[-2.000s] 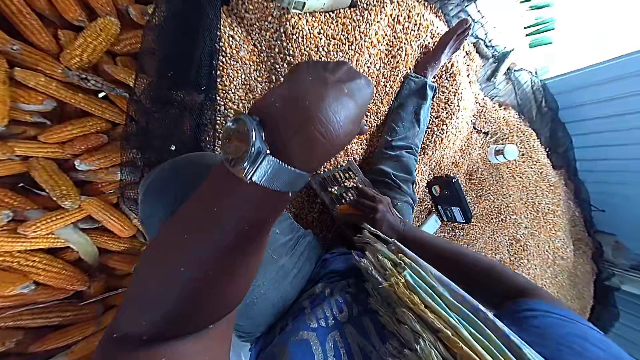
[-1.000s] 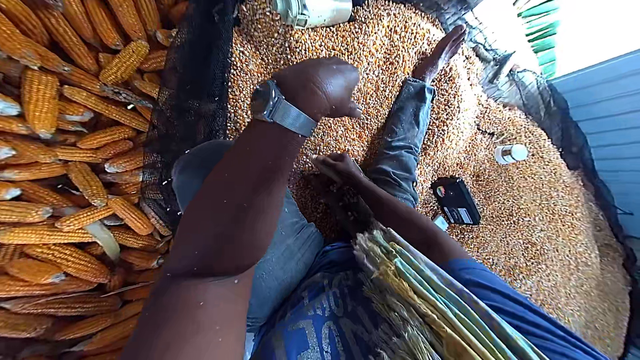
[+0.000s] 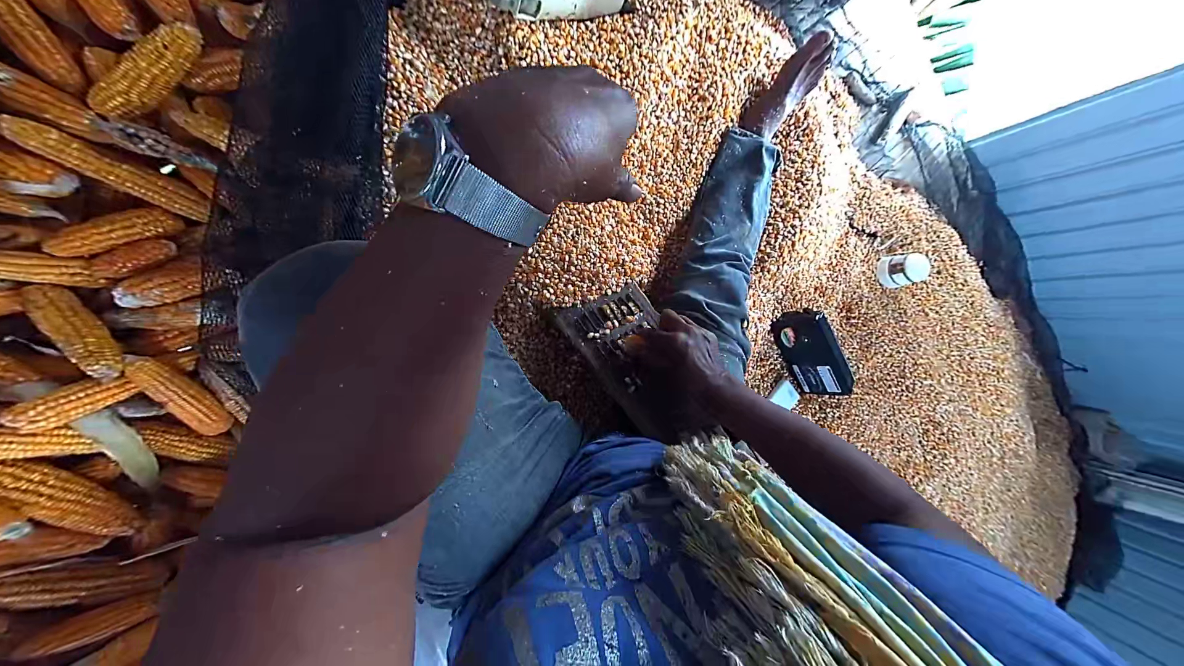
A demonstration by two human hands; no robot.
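Observation:
My left hand (image 3: 546,139), with a metal-mesh wristwatch (image 3: 472,190), is raised over loose corn kernels (image 3: 573,240). Its fingers curl out of sight and the thumb points right; whether it holds anything is hidden. Lower down, my right hand (image 3: 680,361) is closed over the right side of a dark slotted board (image 3: 578,328) between my legs. A bit of yellow-orange, seemingly an ear of corn (image 3: 635,344), shows under its fingers, mostly hidden. Kernels lie in the board's slots.
Unshelled corn ears (image 3: 120,231) lie at left, beyond black netting (image 3: 305,120). On the kernel heap at right are a black box-shaped device (image 3: 812,353) and a white-capped jar (image 3: 903,270). A pale container (image 3: 564,7) is at the top edge. Dried husk-like strands (image 3: 740,546) cross my shirt.
My right hand was farther up over the slotted board one second ago and is now lower and to the right, with the slots in sight. My left hand stays raised.

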